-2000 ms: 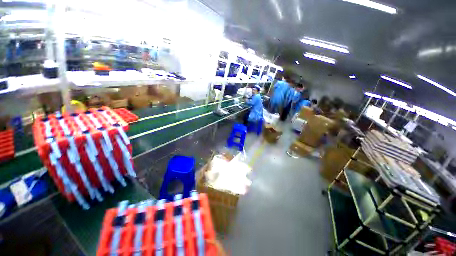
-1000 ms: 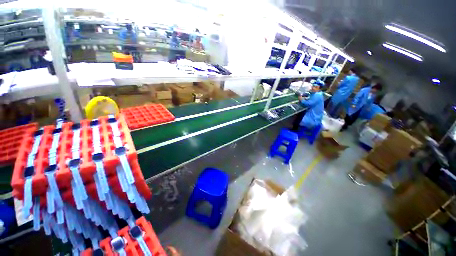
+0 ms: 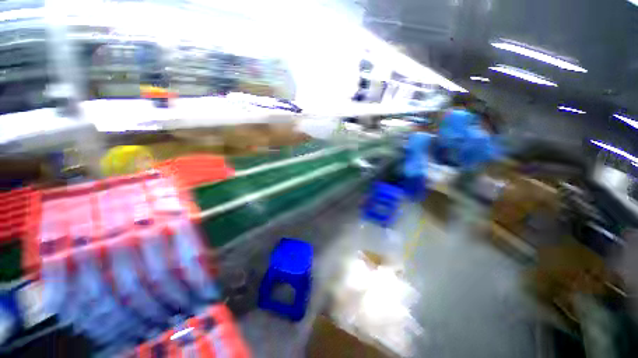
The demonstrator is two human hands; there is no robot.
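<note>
A stack of red-orange watch trays (image 3: pixel 119 210) stands at the left, with light blue watch straps (image 3: pixel 133 273) hanging over its near side. Another red tray (image 3: pixel 217 335) with watches lies at the bottom edge, cut off by the frame. The picture is strongly blurred, so single watches are hard to make out. Neither my left hand nor my right hand can be seen.
A green conveyor belt (image 3: pixel 259 199) runs away behind the trays. A blue stool (image 3: pixel 287 276) and a carton with white scraps (image 3: pixel 374 301) stand on the floor. Blue-coated people (image 3: pixel 465 140) and brown cartons (image 3: pixel 535 210) are farther back.
The view has swung right, then slightly back left, and is now blurred. The lower tray shows more at the bottom edge than one second ago. The fingertips seen beside it then are gone.
</note>
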